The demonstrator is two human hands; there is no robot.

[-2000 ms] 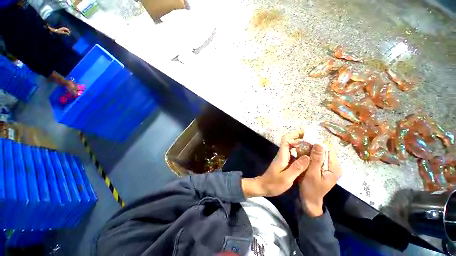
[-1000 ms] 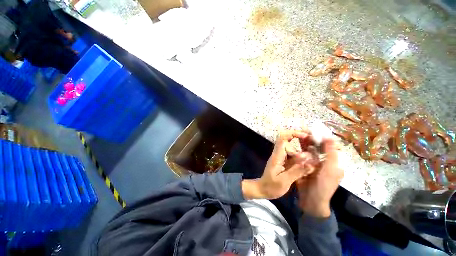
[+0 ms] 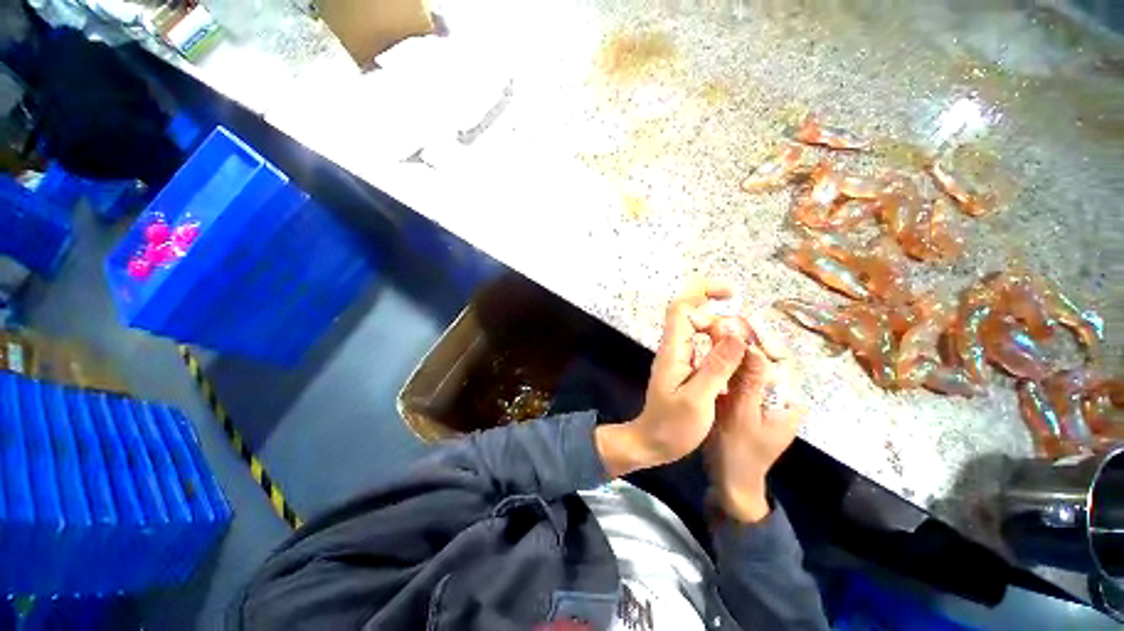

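My left hand (image 3: 676,392) and my right hand (image 3: 754,425) are together over the table's near edge, their fingertips touching. They pinch a small orange-brown moulded piece (image 3: 761,341), mostly hidden by the fingers. A little white shows between my right fingers; I cannot tell if it is cloth. A loose heap of glossy orange-brown pieces (image 3: 912,333) lies on the table to the right of my hands.
A metal cup (image 3: 1048,518) stands at the table's near right. An open cardboard box (image 3: 425,407) is below the edge. A blue bin with pink pieces (image 3: 259,247) and stacked blue crates (image 3: 105,481) are left. White cloths (image 3: 444,99) and a carton (image 3: 376,25) lie farther up.
My hands turned and rubbed at the piece and now hold it at the fingertips. The view has shifted slightly. The other person's hand has left the blue bin.
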